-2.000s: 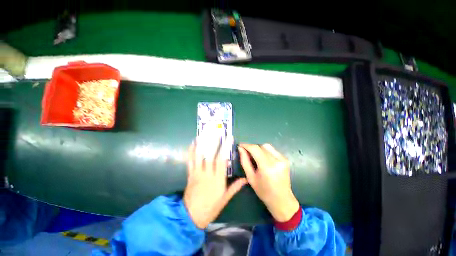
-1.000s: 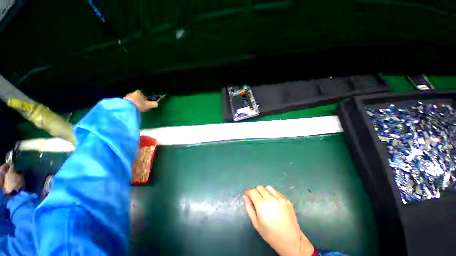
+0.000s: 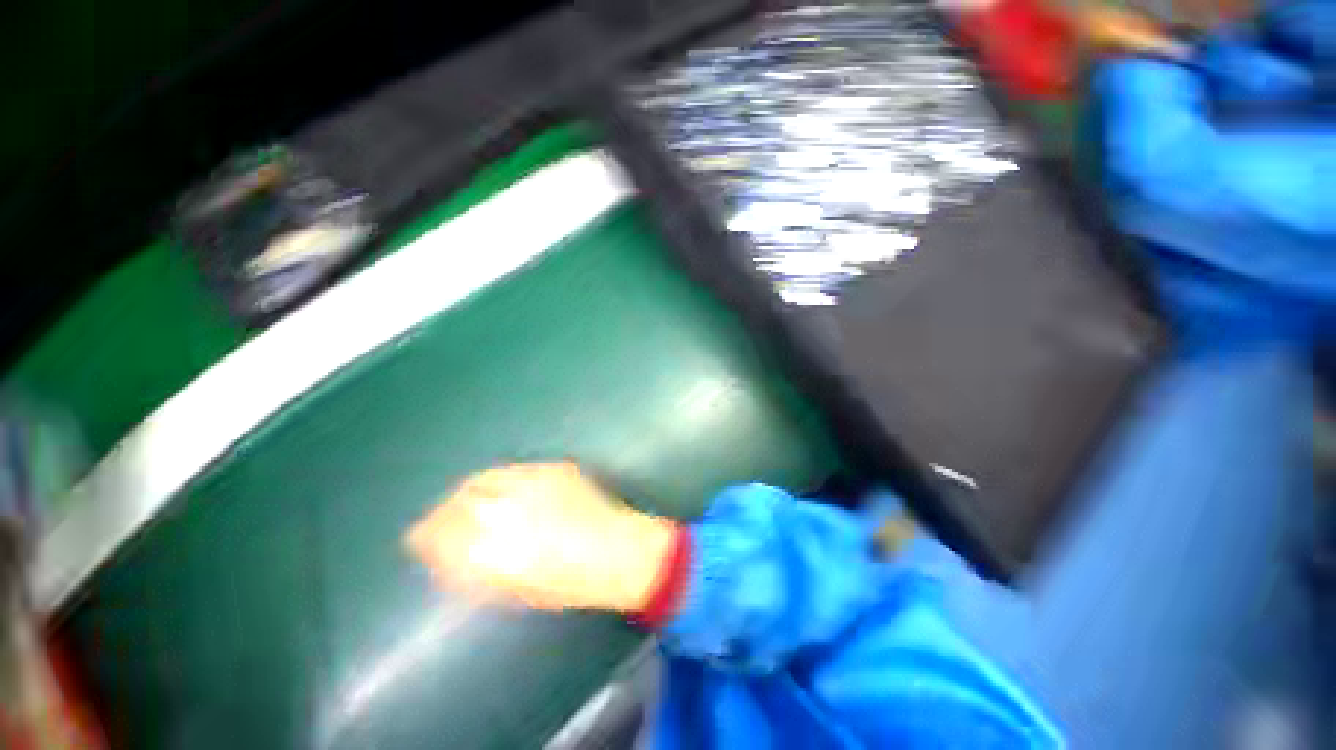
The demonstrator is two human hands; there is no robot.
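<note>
My right hand (image 3: 542, 536) is over the dark green bench mat (image 3: 484, 396), blurred, with a red cuff at the wrist. Its fingers look close together and no part shows in it; whether it holds something small cannot be told. My left hand is not in view. A phone assembly (image 3: 279, 235), blurred, sits at the end of a dark carrier tray beyond the white edge. The black parts tray (image 3: 996, 366) has shiny pieces (image 3: 835, 147) heaped in its far half and a loose piece near its near end.
The white bench edge (image 3: 352, 330) runs diagonally beside the green belt (image 3: 132, 352). A blurred red thing (image 3: 73, 703), perhaps the parts bin, is cut off at lower left. A neighbouring person's blue sleeve (image 3: 1231, 176) and a red bin (image 3: 1026, 47) are at upper right.
The view has swung right, so the parts tray now lies near the middle. My left hand, earlier on the phone and then reaching over the belt holding something dark, is out of view.
</note>
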